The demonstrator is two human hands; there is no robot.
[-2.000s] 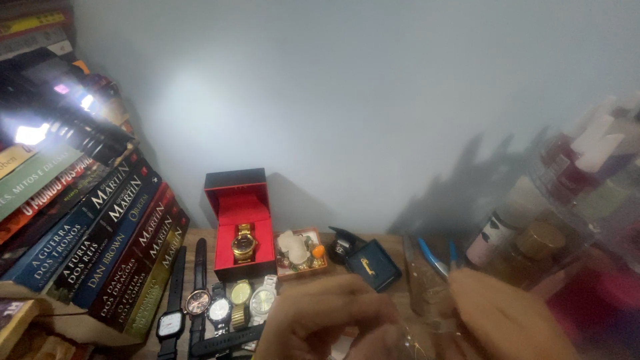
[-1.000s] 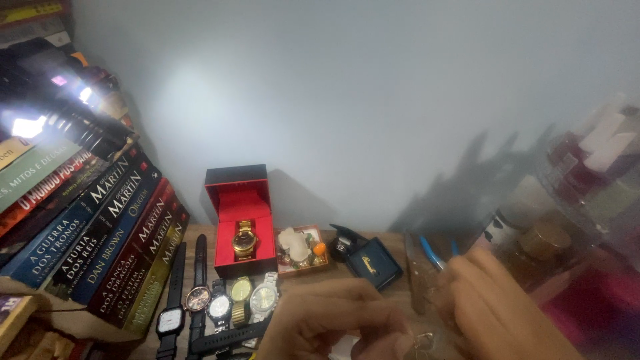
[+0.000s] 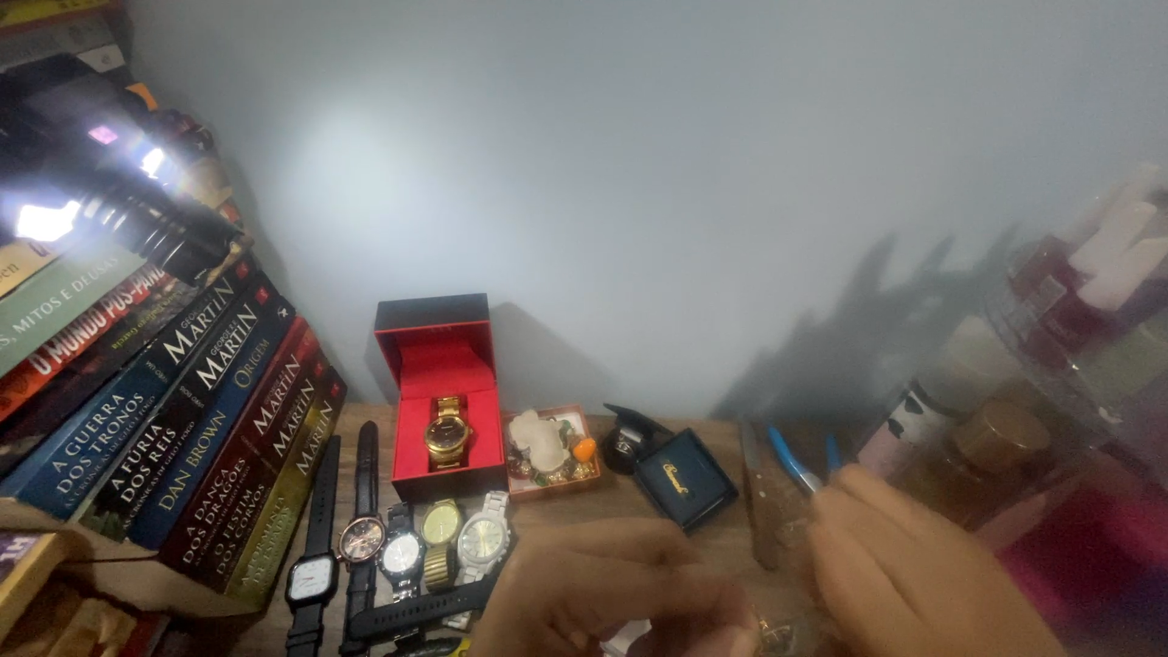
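Note:
My left hand (image 3: 611,584) is at the bottom centre with its fingers curled; a small white piece (image 3: 626,636) shows beneath it, and whether it is gripped is unclear. My right hand (image 3: 912,566) is bent at the lower right, its fingertips near blue-handled pliers (image 3: 792,459). Small gold-coloured jewelry (image 3: 776,636) lies between the hands, blurred. Left of my left hand are several wristwatches, among them a white-strapped one (image 3: 484,540) and a square-faced black one (image 3: 310,578). A gold watch (image 3: 447,440) sits upright in an open red-lined box (image 3: 433,319). What my fingers hold is hidden.
Stacked books (image 3: 182,456) and a bright lamp (image 3: 137,201) stand at the left. Behind my hands are a small box of beaded jewelry (image 3: 552,452), a dark blue box (image 3: 686,479), a black ring-shaped item (image 3: 625,445) and a brown-handled tool (image 3: 762,511). Bottles and clear containers (image 3: 1077,365) crowd the right.
My two hands have shifted slightly while staying close together at the bottom. The boxes, watches and books have not moved.

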